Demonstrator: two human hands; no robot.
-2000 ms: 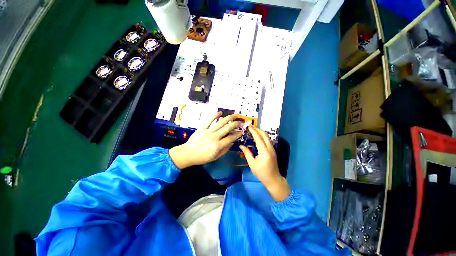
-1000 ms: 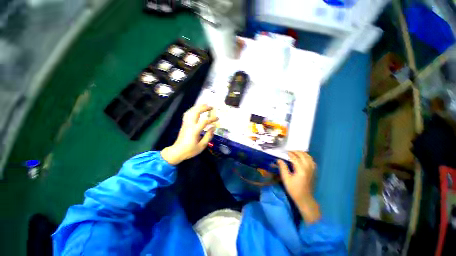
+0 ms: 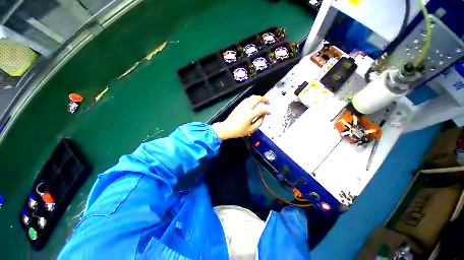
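Observation:
The white press head [image 3: 379, 94] stands at or just above the orange fixture [image 3: 375, 133], near the right side of the white base plate [image 3: 315, 147]. A silver-and-dark round unit [image 3: 358, 133] sits in the fixture; its fine detail is unclear. My left hand [image 3: 245, 118] is at the left front corner of the press base, fingers curled and apart, holding nothing visible. My right hand is not in view. The black compartment tray [image 3: 216, 81] lies left of the press, with several silver rounds [image 3: 240, 74] in its far pockets.
A second black tray [image 3: 66, 165] at lower left holds red, green, white and blue rounds. A loose round with an orange piece [image 3: 75, 97] lies on the green surface. A black block [image 3: 338, 74], brown block [image 3: 325, 55] and slim metal tool [image 3: 372, 155] are on the plate. Boxes stand at right.
The view has swung left, bringing the second tray into view. The orange fixture has moved from the plate's front to under the press head. My right hand has left the view.

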